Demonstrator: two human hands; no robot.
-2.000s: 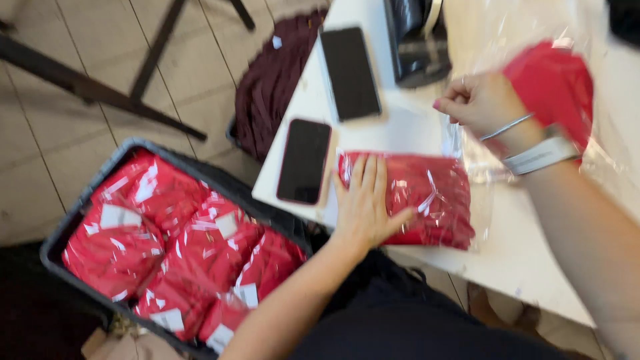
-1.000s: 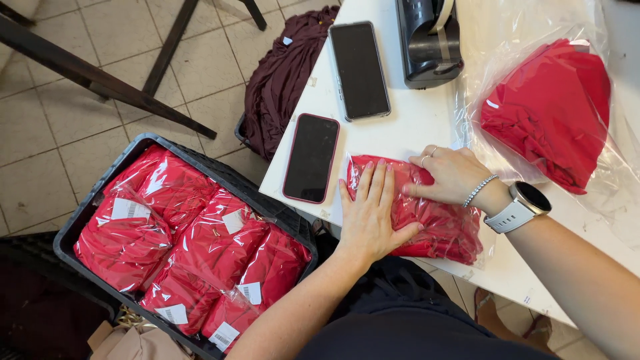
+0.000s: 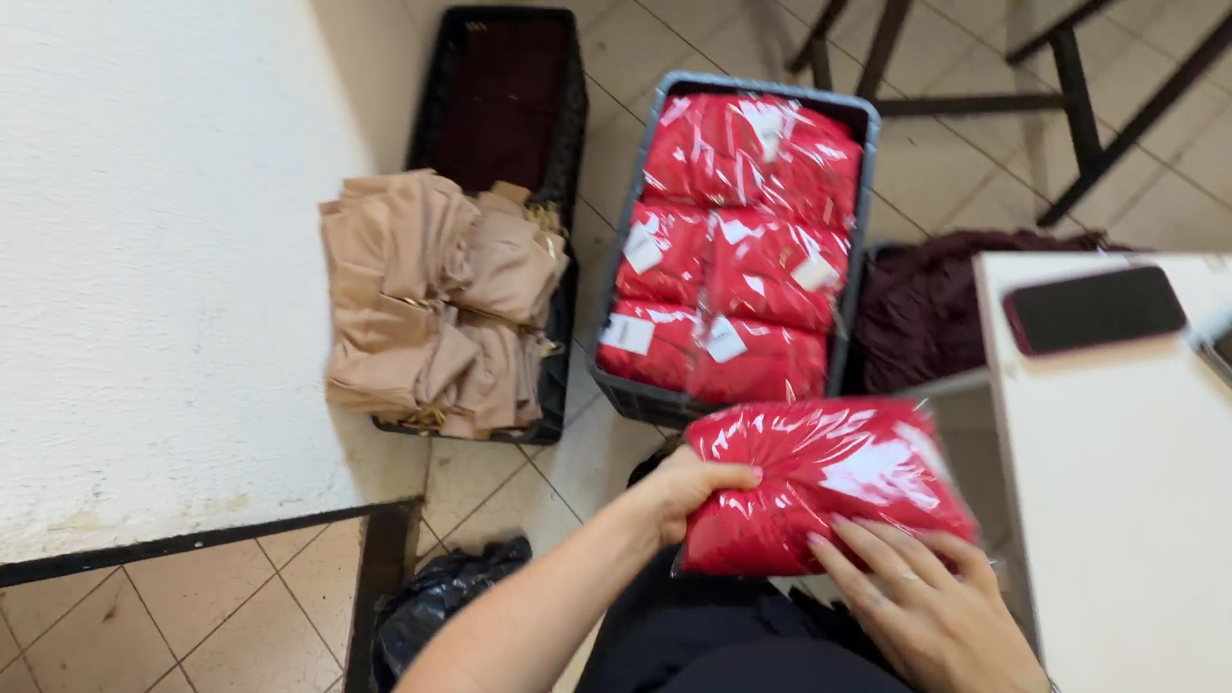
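Note:
A clear plastic bag of folded red fabric (image 3: 828, 481) is held up off the table, just in front of my body. My left hand (image 3: 698, 491) grips its left end, thumb on top and the fingers hidden beneath. My right hand (image 3: 914, 587) rests spread fingers along the near right edge; its thumb cannot be seen. Just beyond the bag stands a dark plastic crate (image 3: 863, 183) with several similar red bagged garments (image 3: 770, 260), some with white labels.
Beige folded garments (image 3: 404, 298) lie over a black crate (image 3: 568, 144) at left. A white surface (image 3: 164, 241) fills the left side. On the right table (image 3: 1107, 462) lies a phone (image 3: 1094, 310). Dark maroon fabric (image 3: 924, 308) sits beside it; a black plastic bag (image 3: 452, 597) is on the floor.
The red bag, flat on the table under my hands before, is now lifted off it. My left hand now grips its end. The view has swung left towards the crates.

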